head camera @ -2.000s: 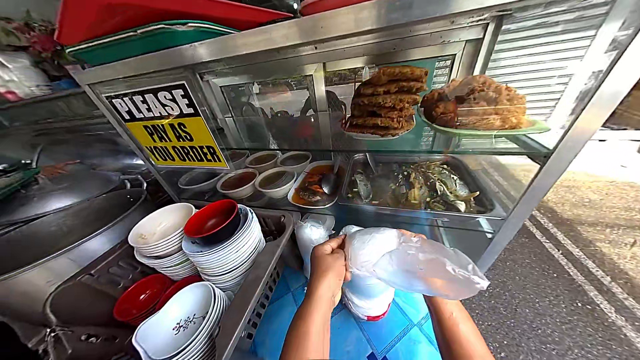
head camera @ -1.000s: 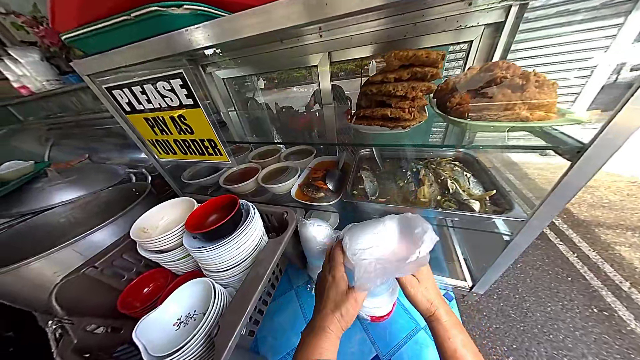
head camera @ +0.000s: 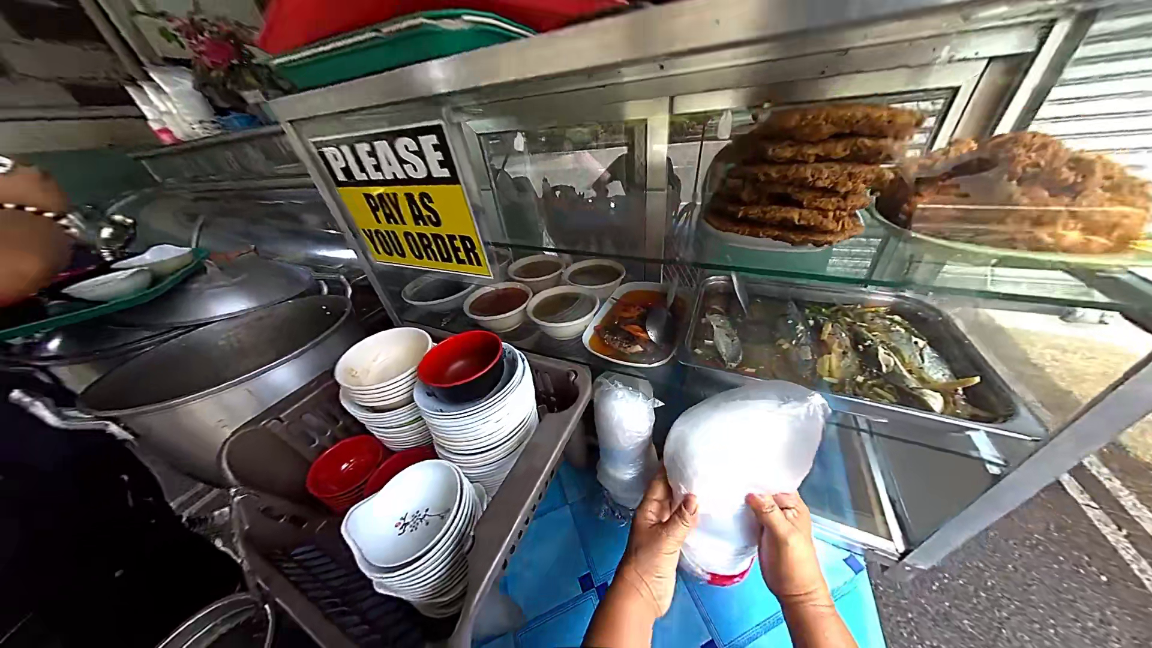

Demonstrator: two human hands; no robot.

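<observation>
Both my hands hold a puffed, translucent white plastic bag [head camera: 747,441], upright over the blue tiled counter. My left hand [head camera: 659,540] grips its lower left side with thumb and fingers. On the lower right side, my right hand [head camera: 785,544] pinches the plastic. Below the bag, between my wrists, shows a white, red-based bundle or container [head camera: 720,562]; whether it is separate from the bag I cannot tell. Just left of my left hand stands a clear plastic bag of white material [head camera: 624,441].
A grey plastic rack [head camera: 558,441] holds stacked white bowls [head camera: 405,517] and red bowls [head camera: 346,468]. The glass case contains a fish tray [head camera: 864,360], soup bowls [head camera: 562,306] and fried patties [head camera: 801,175]. Large pots [head camera: 225,360] stand left, near another person's arm [head camera: 31,225].
The bag was stretched out to the right, then bunched between my hands; now it stands puffed and upright. Another person's arm and a green tray with bowls have come in at the left.
</observation>
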